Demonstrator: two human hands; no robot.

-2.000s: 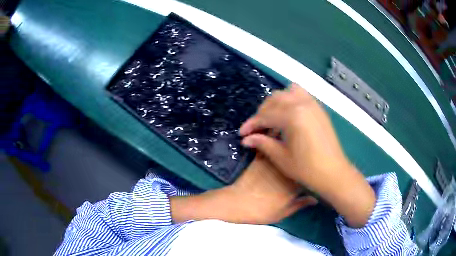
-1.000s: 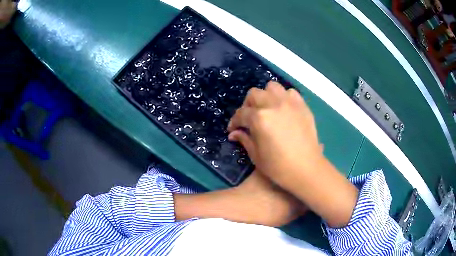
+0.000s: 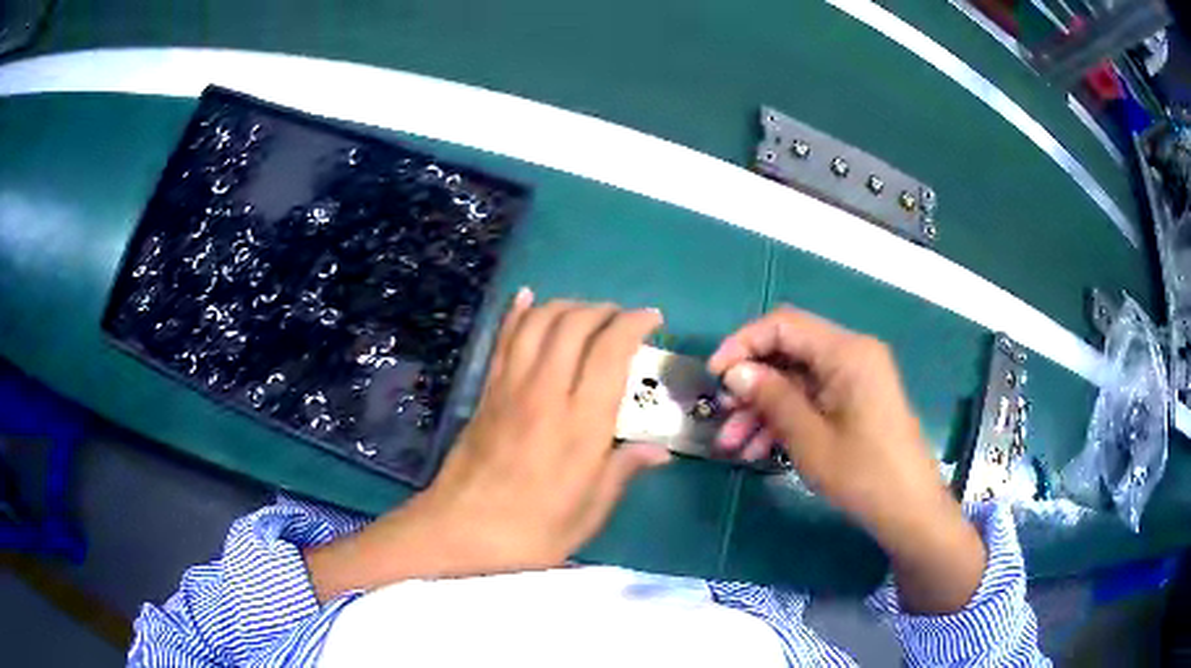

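Observation:
A silver fixture plate [image 3: 673, 394] lies on the green bench in front of me. My left hand [image 3: 536, 424] grips its left end, fingers over the far edge and thumb at the near edge. My right hand [image 3: 829, 418] is over the plate's right part, thumb and index finger pinched together above a seat. Whether a small part is between the fingertips cannot be seen. Two seats with dark or brassy centres show between my hands. A shallow black tray [image 3: 451, 431] full of small dark glinting parts lies to the left.
A second fixture plate [image 3: 856, 176] lies beyond the white stripe on the green conveyor. Another plate [image 3: 999, 418] stands lengthwise at the right, beside small silver parts [image 3: 1055, 512] and a clear plastic bag [image 3: 1134, 405]. A blue stool [image 3: 39, 470] is at the lower left.
The view has turned right, so the tray sits further left. My right hand has left the tray and is over the plate. My left hand, earlier beneath the right wrist, now shows on the plate.

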